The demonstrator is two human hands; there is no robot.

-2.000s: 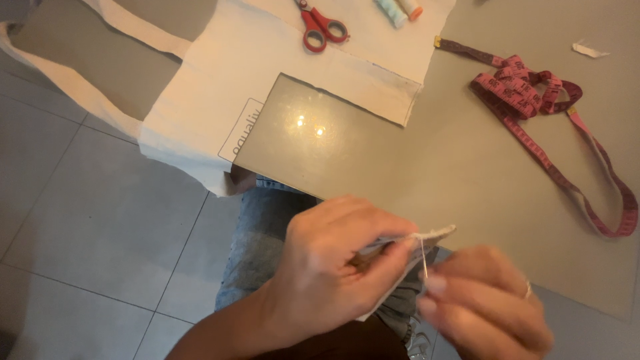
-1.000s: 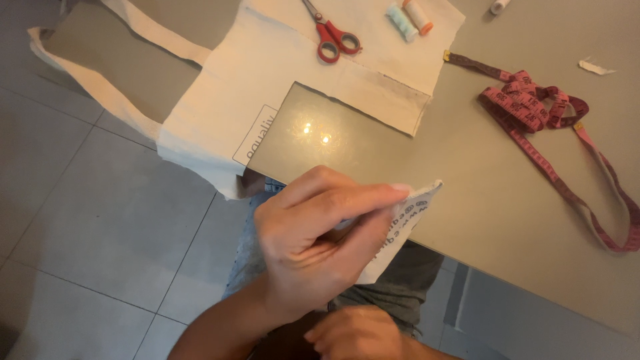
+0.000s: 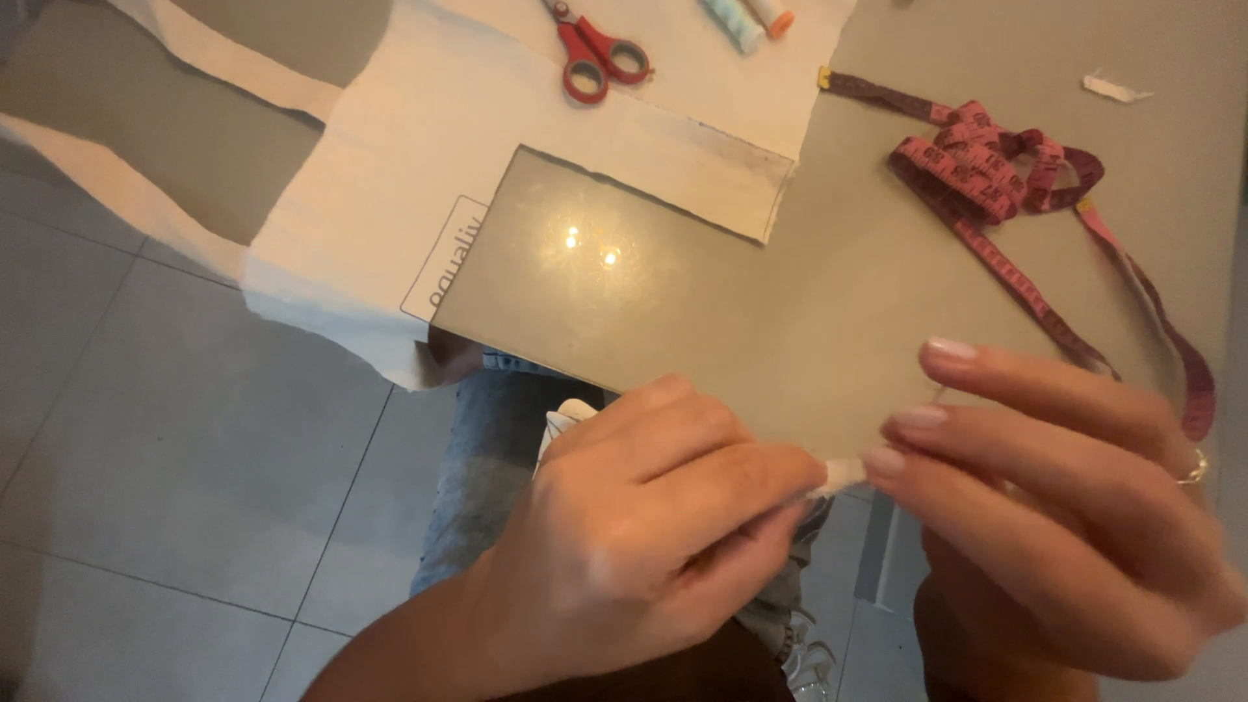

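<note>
My left hand [image 3: 673,517] pinches a small piece of white fabric [image 3: 840,475] between thumb and forefinger, and most of that piece is hidden behind the fingers. Just to its right, my right hand [image 3: 1053,497] has its fingertips at the fabric's edge. A thin line, perhaps thread or a needle, shows faintly between two of its fingers; whether the hand grips it is unclear. Beyond the hands, a cream cloth bag [image 3: 390,175] with long straps and a cut-out section lies on the table.
Red-handled scissors [image 3: 597,57] and thread spools [image 3: 733,21] rest on the bag cloth. A pink measuring tape [image 3: 975,175] lies loosely coiled on the table [image 3: 682,283] at the right, with a white scrap [image 3: 1114,91] behind it. The table's near edge runs beyond my hands.
My right hand has come up from the bottom of the view to the fabric's edge. The printed side of the fabric, seen a second ago, is now hidden by my left hand.
</note>
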